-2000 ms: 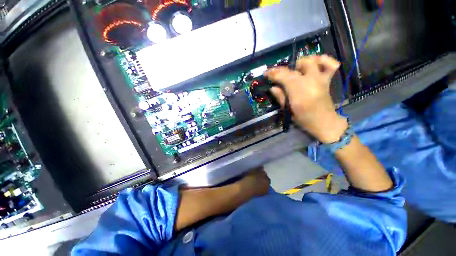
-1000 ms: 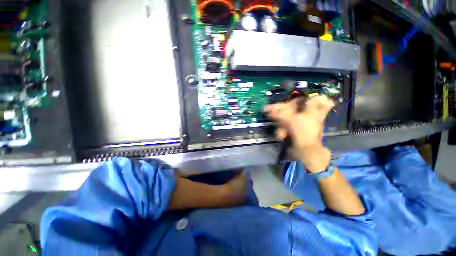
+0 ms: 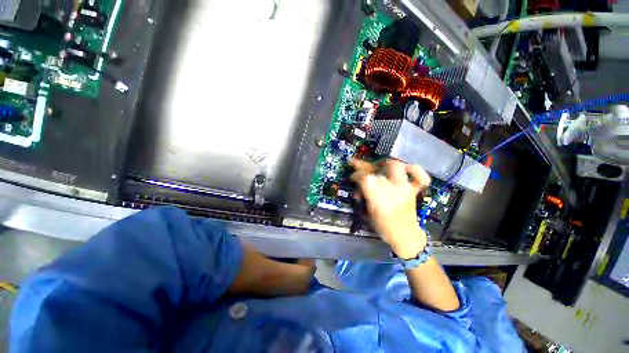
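Observation:
A green power supply board (image 3: 332, 148) sits in a black carrier (image 3: 293, 176) in front of me. It bears two copper-wound toroids (image 3: 387, 69), two round capacitors and silver heat sinks (image 3: 431, 153), with a black wire across the nearer one. My right hand (image 3: 392, 200), with a blue-grey wrist band, is over the board's near part. Its fingers are bent around a slim black pen-like tool (image 3: 358, 212), blurred and partly hidden. My left hand (image 3: 302, 270) is low by my body at the rail's near side; its fingers are not clear.
A metal conveyor rail (image 3: 276, 243) with a toothed chain runs along the near side. Another board (image 3: 76, 58) is at the left, beyond a pale carrier surface (image 3: 231, 83). A blue coiled cord (image 3: 579, 107) and small white fan (image 3: 603, 134) are at the right.
The view has turned and shifted, bringing the toroids, second heat sink and fan into sight. My right hand has moved left over the board, toward its small parts, still with the black tool.

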